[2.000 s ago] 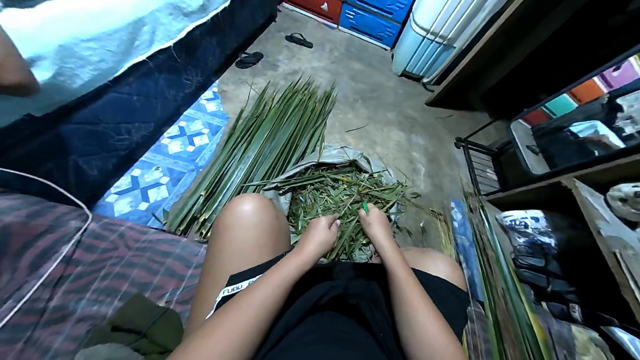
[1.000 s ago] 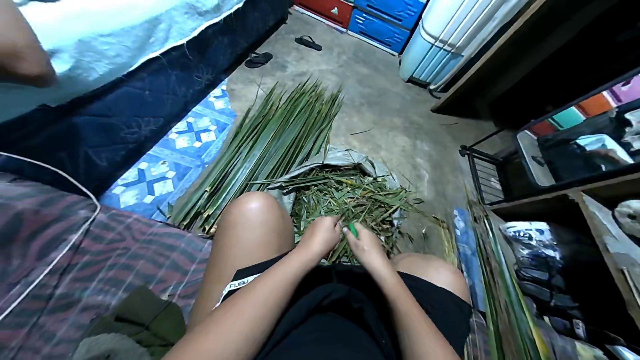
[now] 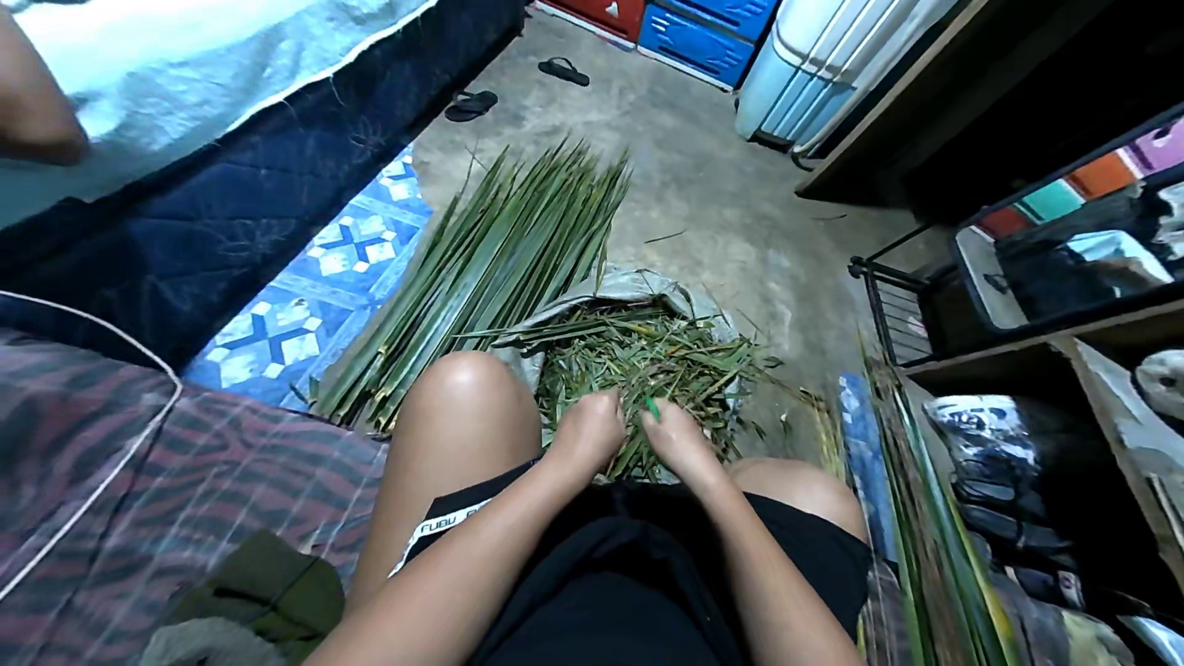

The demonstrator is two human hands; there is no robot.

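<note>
My left hand (image 3: 592, 427) and my right hand (image 3: 677, 435) are close together, a small gap between them, over a sack (image 3: 638, 280) filled with cut leaf scraps (image 3: 638, 356). The fingers of my left hand are curled; whether they grip a leaf is not clear. A small green thing (image 3: 652, 408), too small to name, shows at the fingers of my right hand. Behind my left knee lies a fan of long green palm leaf strips (image 3: 499, 268) on the floor. More long leaves (image 3: 925, 518) lie at my right side.
A bed (image 3: 231, 157) with a person's arm (image 3: 37, 102) over it is at the left. Flip-flops (image 3: 564, 71) lie on the concrete floor near blue drawers (image 3: 698, 42). Shelves (image 3: 1073, 324) and a black metal rack (image 3: 893, 310) stand at the right. A white cord (image 3: 102, 324) crosses the patterned cloth.
My two hands, closer together one second ago, now have a small gap between them. The leaf pile and the sack look the same.
</note>
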